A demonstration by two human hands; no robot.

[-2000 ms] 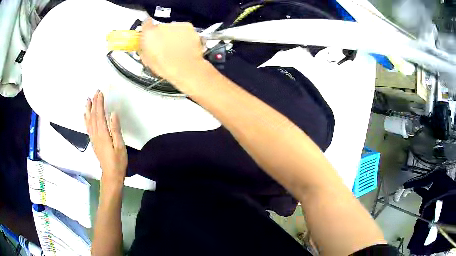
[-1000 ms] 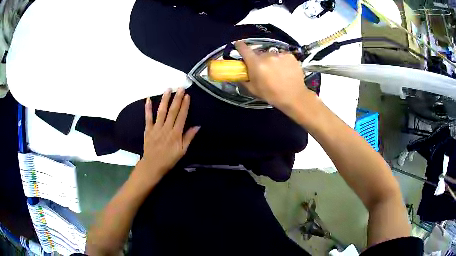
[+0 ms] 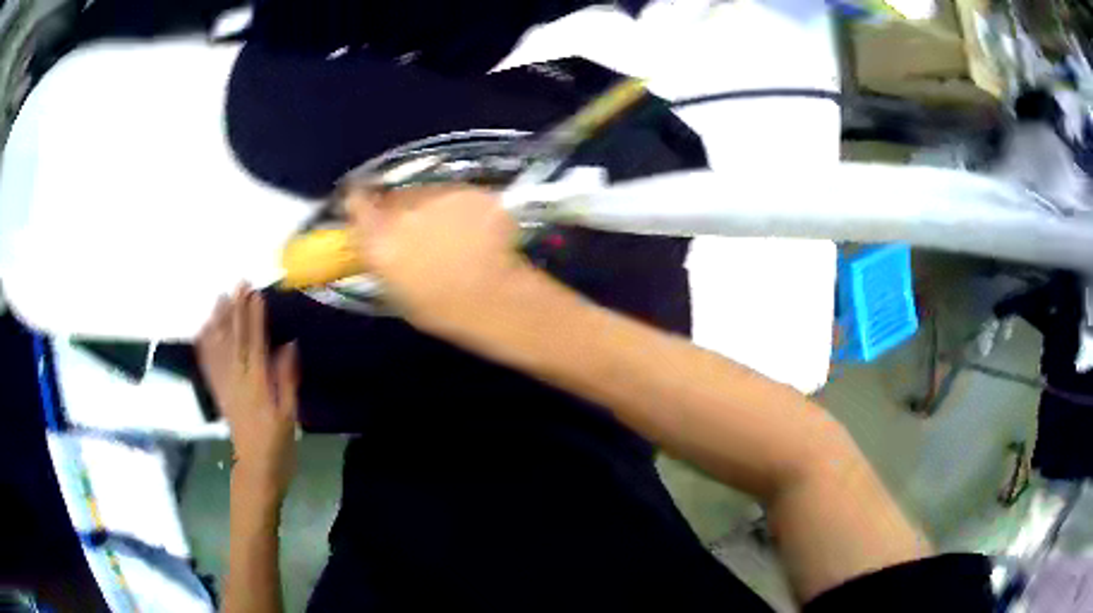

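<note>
The dark garment (image 3: 324, 114) lies spread on the white padded ironing board (image 3: 120, 180). My right hand (image 3: 438, 246) grips the yellow-orange handle of the steam iron (image 3: 450, 156), which is on the dark cloth and blurred. Its tip is hidden near the handle. My left hand (image 3: 248, 359) lies flat at the near left edge of the cloth, fingers extended and holding nothing, close to the iron's handle end. The thick white iron hose (image 3: 767, 204) runs from the iron to the right, with a thin yellow hose beside it.
A blue plastic stool (image 3: 881, 299) stands on the floor right of the board. White sheets with coloured marks (image 3: 120, 503) are at the lower left. A cardboard box (image 3: 917, 54) is at the upper right. Dark clothing (image 3: 1061, 395) hangs at the right edge.
The iron in my right hand has moved left across the dark cloth. My left hand has moved left and slightly down. The view has shifted a little.
</note>
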